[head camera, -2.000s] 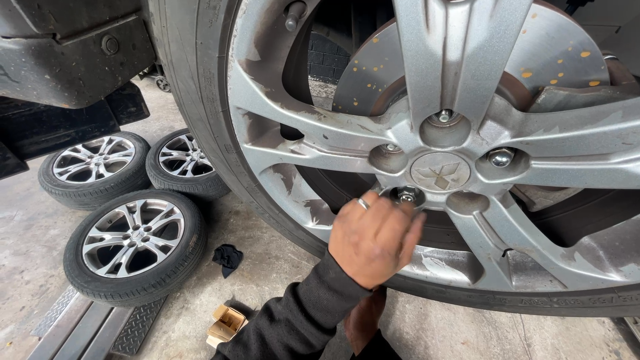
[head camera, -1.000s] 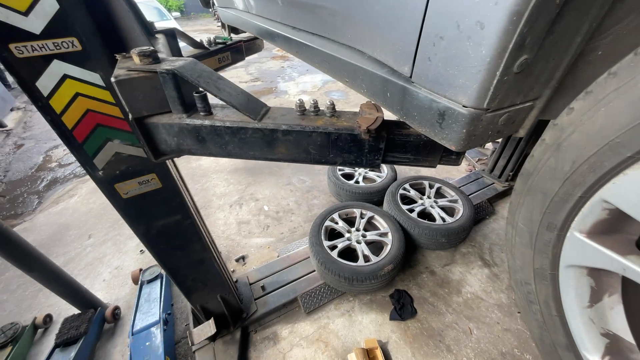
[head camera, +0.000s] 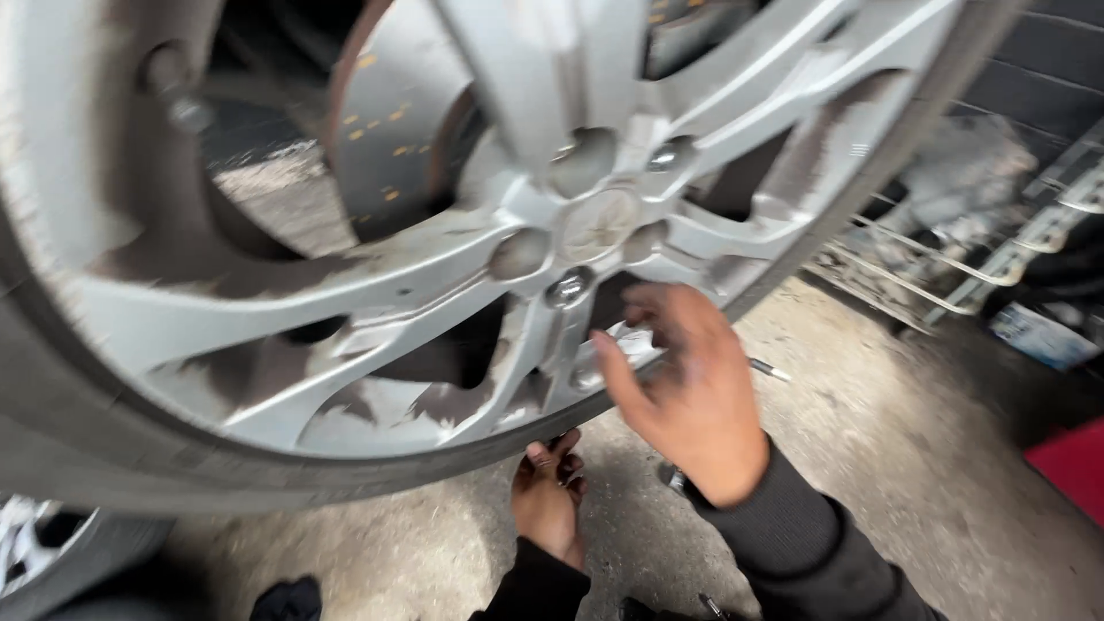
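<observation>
A silver alloy wheel (head camera: 414, 250) with a black tyre (head camera: 362, 474) fills most of the view, its centre cap (head camera: 599, 226) ringed by lug holes. Chrome lug nuts show in two of them, a lower one (head camera: 569, 286) and an upper right one (head camera: 668, 156). My right hand (head camera: 690, 388) is raised in front of the lower right rim, blurred, its fingers spread and curved, with nothing seen in it. My left hand (head camera: 548, 496) is beneath the tyre's lower edge with curled fingers; a small dark, shiny thing may be between them, too unclear to name.
A brake disc (head camera: 388, 155) shows behind the spokes. At right stands a wire rack (head camera: 931, 267) with plastic-wrapped things, and a red object (head camera: 1074, 470) lies lower right. Another wheel (head camera: 52, 552) is at lower left. A black cloth (head camera: 289, 599) and tools (head camera: 711, 606) lie on the concrete floor.
The view has swung from the lift arm back to the wheel. Both hands, out of view one second ago, are in view again. A hand was at a lower lug hole two seconds ago.
</observation>
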